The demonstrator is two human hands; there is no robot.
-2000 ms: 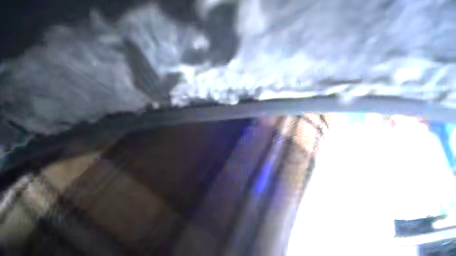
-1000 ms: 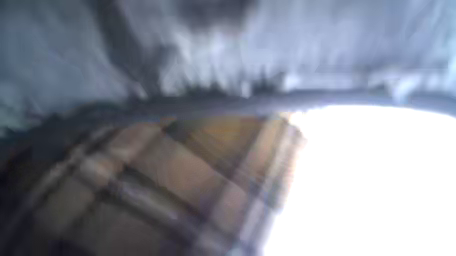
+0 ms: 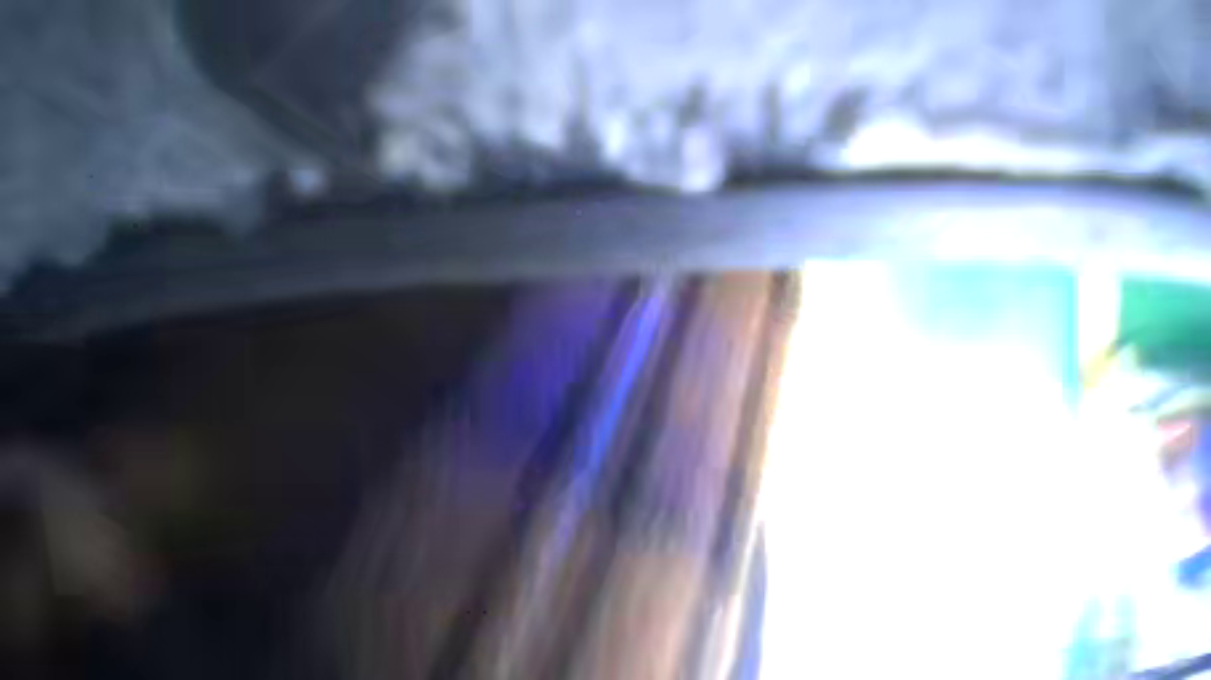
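Note:
A plaid shirt [image 3: 664,492] in brown, tan and black, with a blue-violet sheen, fills the lower middle of the head view. It is very close and blurred. The lower left is too dark to make out. Neither my left hand nor my right hand can be seen, and no held or worked thing shows. A grey curved rim [image 3: 638,229], perhaps a cap brim or cover edge, crosses the view and hides what lies above it.
Flaky grey-white material [image 3: 638,80] fills the top. An overexposed white area [image 3: 916,505] lies right of the shirt. A green patch [image 3: 1169,319] and small red and blue shapes show at the right edge, too blurred to name.
The rim sits a little higher. The shirt's left part has turned dark and its stripes run steeper. Green, red and blue patches now show at the right, where all was white a second ago.

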